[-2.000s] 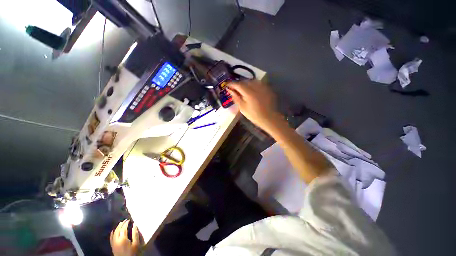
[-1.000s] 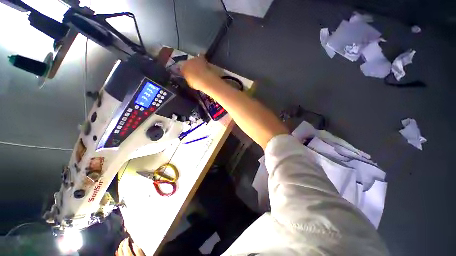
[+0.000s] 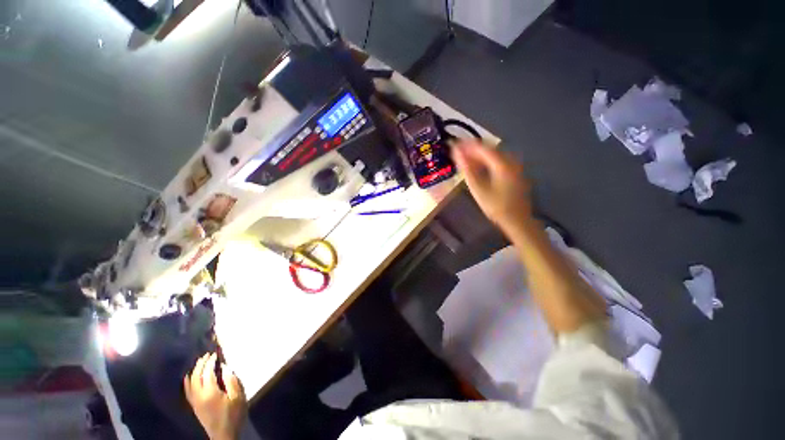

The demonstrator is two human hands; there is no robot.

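My right hand (image 3: 497, 185) is blurred, over the right table end beside a black and red device (image 3: 426, 150). It is apart from the device, with nothing visible in it. My left hand (image 3: 213, 394) lies at the near left table edge, by the black garment (image 3: 151, 365) below the sewing machine's left end. Dark material shows between its fingers; I cannot tell whether it grips it. The white sewing machine (image 3: 258, 199) has a lit control panel (image 3: 310, 137). Scissors with red and yellow handle loops (image 3: 312, 266) lie on the white table (image 3: 280, 331).
Blue pens (image 3: 379, 206) lie near the device. A bright lamp (image 3: 120, 337) glows at the machine's left end. White cut pieces (image 3: 499, 318) are stacked below the table under my right forearm. Crumpled white scraps (image 3: 650, 120) lie on the grey floor. A green thread cone (image 3: 133, 12) is at the top left.
A second ago my right hand reached behind the device at the table's far right end. It has come back to the device's near side. The view has shifted, and more of my left hand shows.
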